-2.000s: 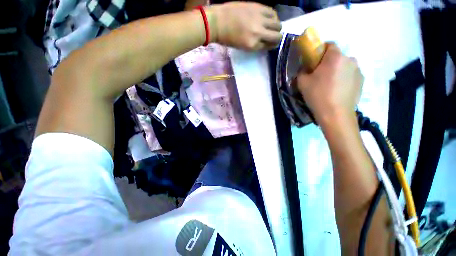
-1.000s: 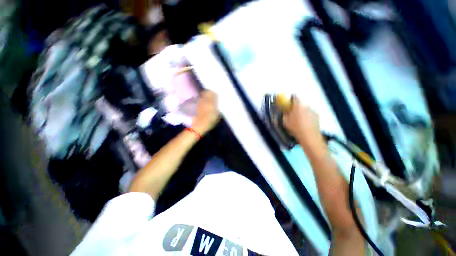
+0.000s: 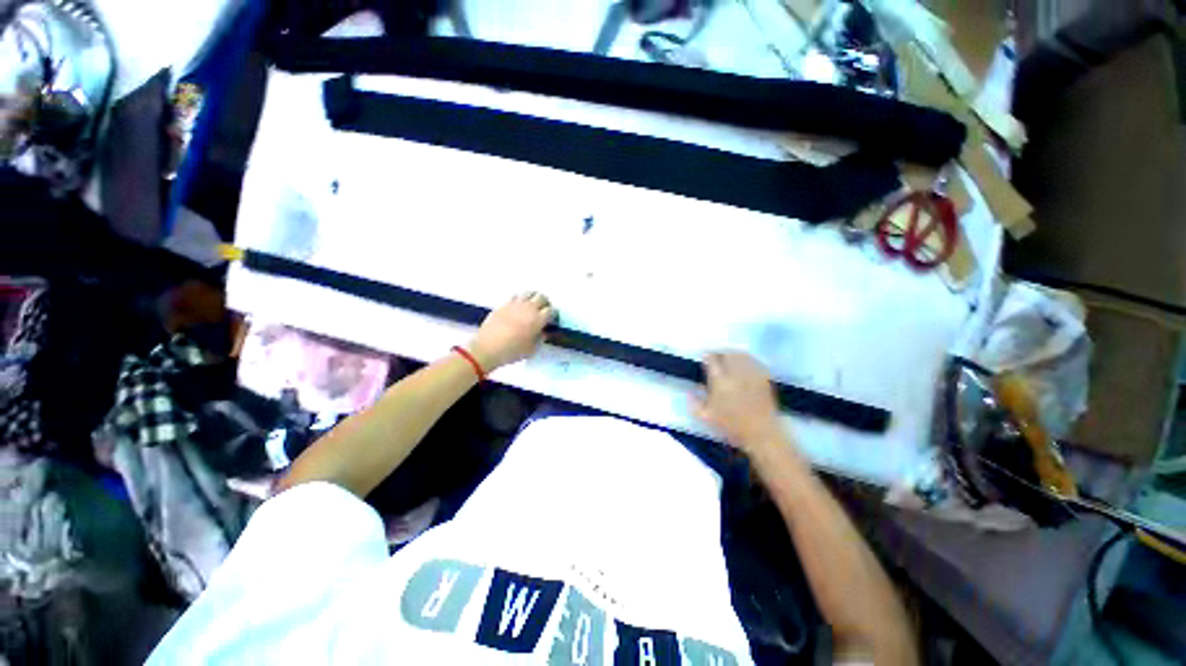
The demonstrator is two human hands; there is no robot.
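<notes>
A long narrow black fabric strip (image 3: pixel 624 353) lies along the near side of the white pressing table (image 3: pixel 455 241). A yellow tip of the template (image 3: pixel 232 251) sticks out at the strip's left end. My left hand (image 3: pixel 516 328) is on the strip near its middle, fingers bent over it. My right hand (image 3: pixel 739 397) is on the strip farther right, slightly blurred; whether either hand grips the strip or only presses it is hard to tell. The steam iron (image 3: pixel 995 436) is parked at the table's right end, with its yellow handle to the right.
Two wide black strips (image 3: pixel 585 154) lie across the table's far side. Red-handled scissors (image 3: pixel 918 230) and brown cardboard pieces (image 3: pixel 999 195) are at the right end. A crumpled whitish cloth (image 3: pixel 1047 345) is by the iron. Dark and plaid garments (image 3: pixel 154 397) are heaped at the left.
The view has turned toward the table's right end. My right hand has let go of the iron, now parked at the right, and is on the strip. My left hand has moved onto the strip.
</notes>
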